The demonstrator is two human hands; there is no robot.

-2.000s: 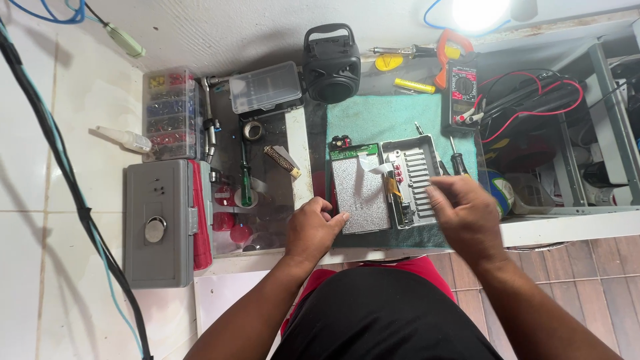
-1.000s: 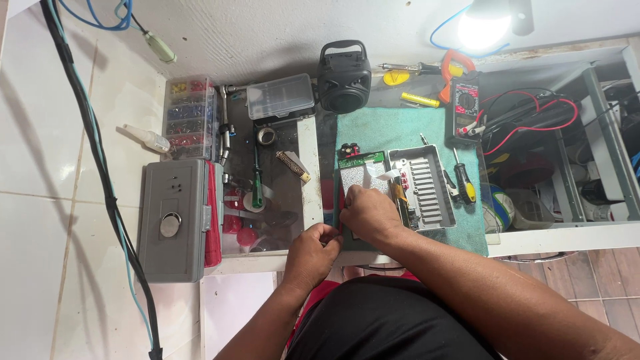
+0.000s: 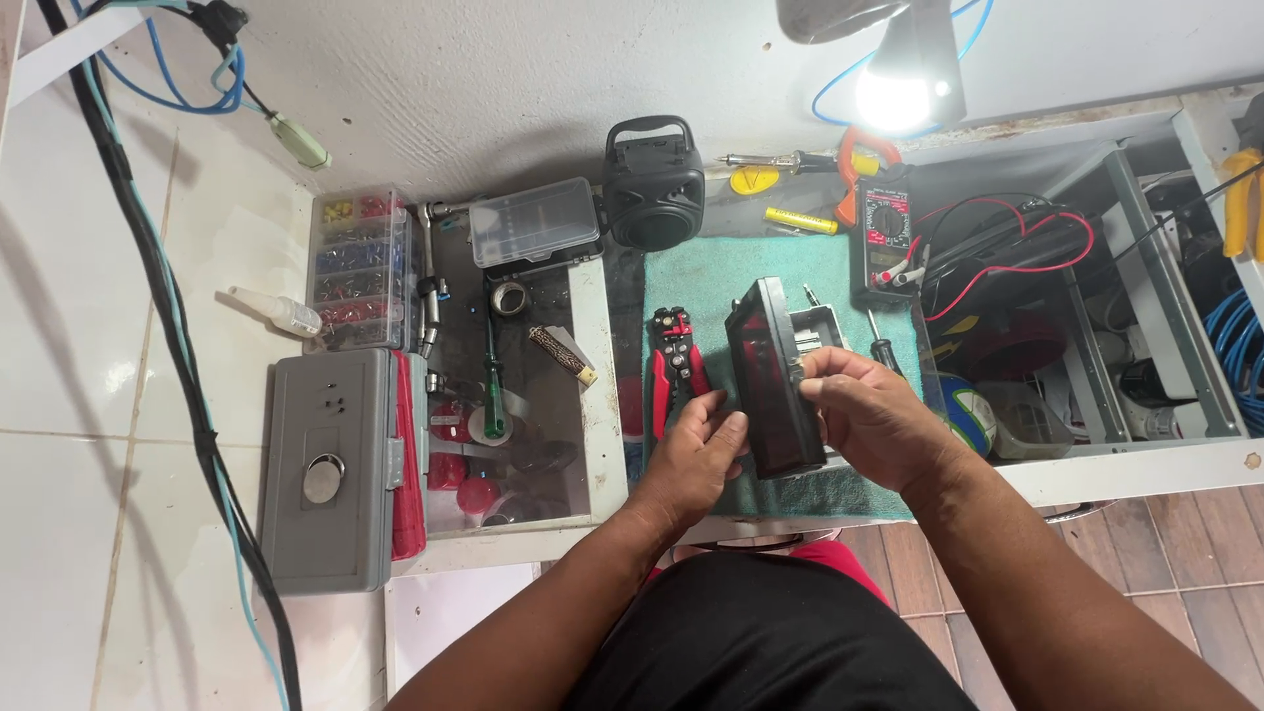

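Note:
My right hand grips the right edge of a dark rectangular panel with a glossy face, which is tilted up on its side. My left hand is beside the panel's lower left edge, fingers apart; whether it touches the panel is unclear. Red-handled wire strippers lie on the green cloth, just above my left hand. Behind the panel, a grey plastic housing is partly hidden. A screwdriver with a black handle lies right of it, above my right hand.
A multimeter with leads stands at the cloth's upper right, near a soldering iron. A black speaker is behind the cloth. Left are a green-handled screwdriver, a folding knife, a grey case and a compartment box.
The panel, earlier flat with its silvery side and green circuit board showing, is now tilted up. My right hand has moved to its right edge. The wire strippers now show at its left.

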